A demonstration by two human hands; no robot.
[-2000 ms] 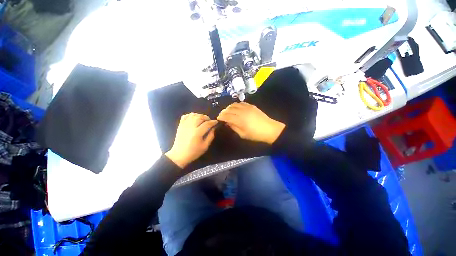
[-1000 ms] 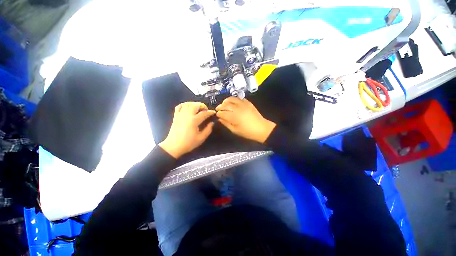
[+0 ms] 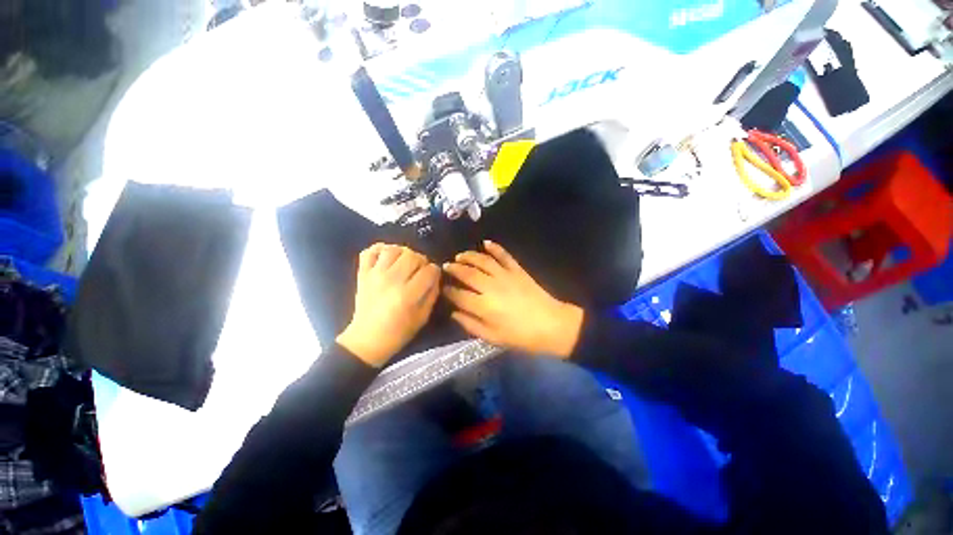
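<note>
A large flat black fabric panel [image 3: 575,214] lies on the white machine top under the needle area. The shiny metal presser foot and needle area [image 3: 449,183] of the sewing machine [image 3: 637,94] stands just beyond my fingertips. My left hand [image 3: 392,301] and my right hand [image 3: 510,300] rest side by side on the panel, fingertips almost touching, and hold the fabric between them. What the fingertips pinch is too dark to tell. A pile of black cut panels [image 3: 157,287] lies to the left.
Yellow and red scissors [image 3: 768,165] and a slim dark tool [image 3: 658,188] lie at right. A measuring tape [image 3: 418,378] runs along the front edge. A blue bin [image 3: 846,397] with black pieces and a red stool [image 3: 873,225] are at right. Plaid garments [image 3: 37,408] are heaped at left.
The view has shifted and tilted. Both hands sit slightly farther from the needle than a second ago, and the right-hand fingers are more spread. Both remain on the black panel.
</note>
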